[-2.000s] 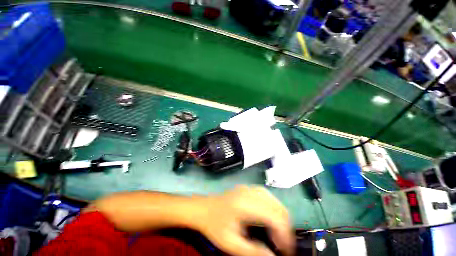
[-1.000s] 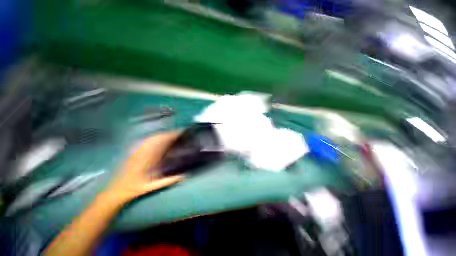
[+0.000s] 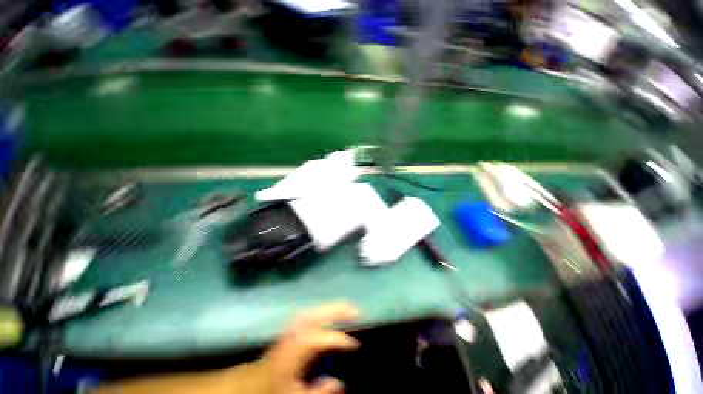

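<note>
The security camera lies on the green bench at the centre, its black body [image 3: 270,235] on the left and its white shell [image 3: 335,212] against it. The white blocky bracket [image 3: 399,231] is at its right. The wired front cover cannot be made out in the blur. My left hand [image 3: 312,350] is in front of the camera, past the bench's front edge, not touching the camera. Its fingers are curved and apart over a dark area. The blur hides whether it holds anything. My right hand is not in view.
An electric screwdriver [image 3: 435,252] lies beside the bracket, a blue block [image 3: 483,224] further right. Blurred screws [image 3: 189,245] and a white stick-shaped part [image 3: 100,298] lie left. A keyboard [image 3: 620,331] is at the right. The green conveyor [image 3: 231,115] runs behind.
My left hand was at the camera's black body one second ago; it has moved off it, towards me and to the right. The view has also turned.
</note>
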